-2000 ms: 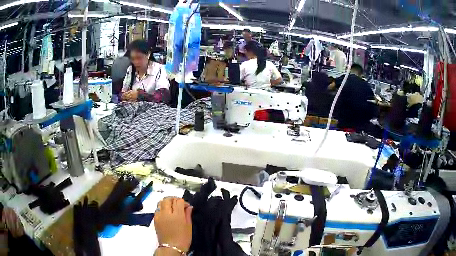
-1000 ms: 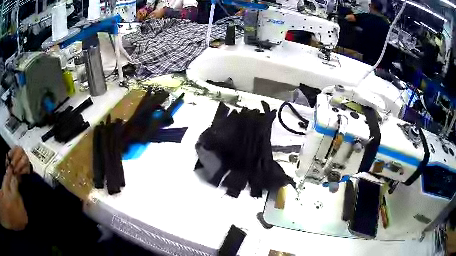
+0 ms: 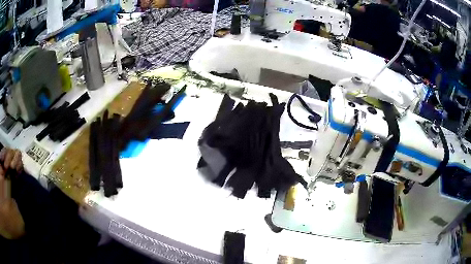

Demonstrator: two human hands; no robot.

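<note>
A ragged heap of black fabric strips (image 3: 253, 139) lies on the white table (image 3: 160, 206), with a grey patch on its left side. More black strips (image 3: 106, 154) lie fanned to the left, over a blue sheet (image 3: 135, 149) and brown cardboard (image 3: 64, 172). A short black piece (image 3: 234, 246) lies at the table's front, cut off by the bottom edge. The sewing machine (image 3: 356, 124) stands right of the heap. Neither of my hands is in view.
A black phone (image 3: 381, 206) and thin orange-brown tool (image 3: 399, 212) lie on the machine bed. Another person's hand (image 3: 10, 161) and dark sleeve show at the left edge. A small strip pile (image 3: 64, 122), grey-green machine (image 3: 35, 85) and steel flask (image 3: 92, 64) stand left. Checked cloth (image 3: 165, 38) lies beyond.
The view has tilted down from the room to the table. The hand with a bracelet beside the heap has left the picture. The short front piece now appears more upright.
</note>
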